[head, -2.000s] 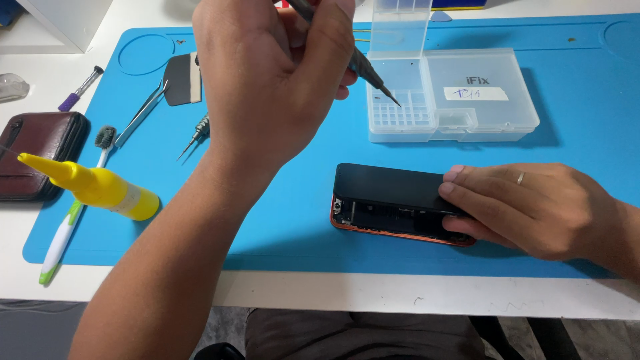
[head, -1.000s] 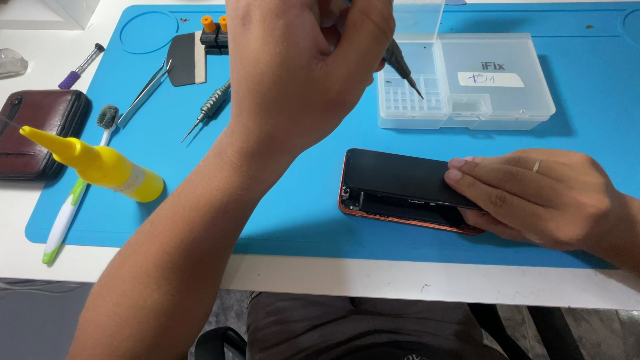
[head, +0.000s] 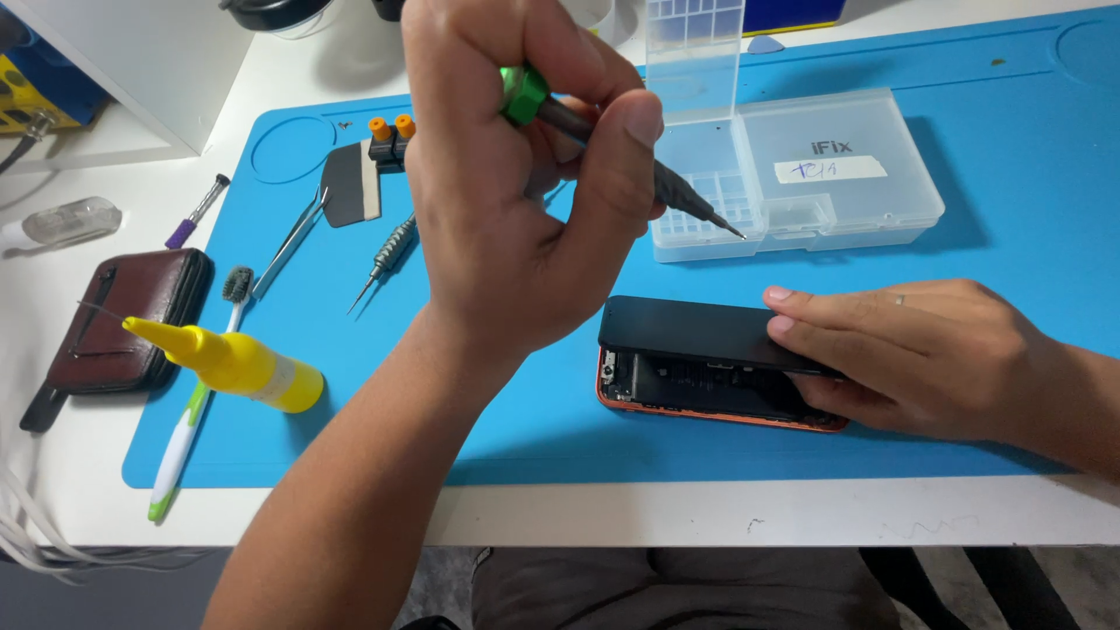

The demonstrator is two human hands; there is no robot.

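My left hand [head: 525, 175], raised over the mat, grips a dark screwdriver with a green end [head: 525, 96]. Its tip [head: 742, 236] has a tiny bright spot and appears in front of the small compartments of a clear plastic box [head: 849, 201], whose small lid stands up. On the mat lies an opened phone with an orange-red frame [head: 604, 385]. My right hand [head: 945, 350] holds the phone's right end, fingers on the black screen panel [head: 700, 328], which is tilted up along the near side. Dark internal parts [head: 691, 381] show in the gap; the right thumb is partly hidden.
On the blue mat [head: 542, 446] lie another precision screwdriver [head: 394, 249], tweezers [head: 293, 245], a toothbrush [head: 188, 429] and a black flat piece [head: 344, 188]. A yellow bottle [head: 254, 367] stands at left, beside a maroon case [head: 122, 324]. Orange-topped black pieces [head: 385, 149] are partly behind my left hand.
The screwdriver tip has moved from over the box's compartments toward its front edge. The screwdriver stays in my left hand, and my right hand remains on the phone. The view has shifted.
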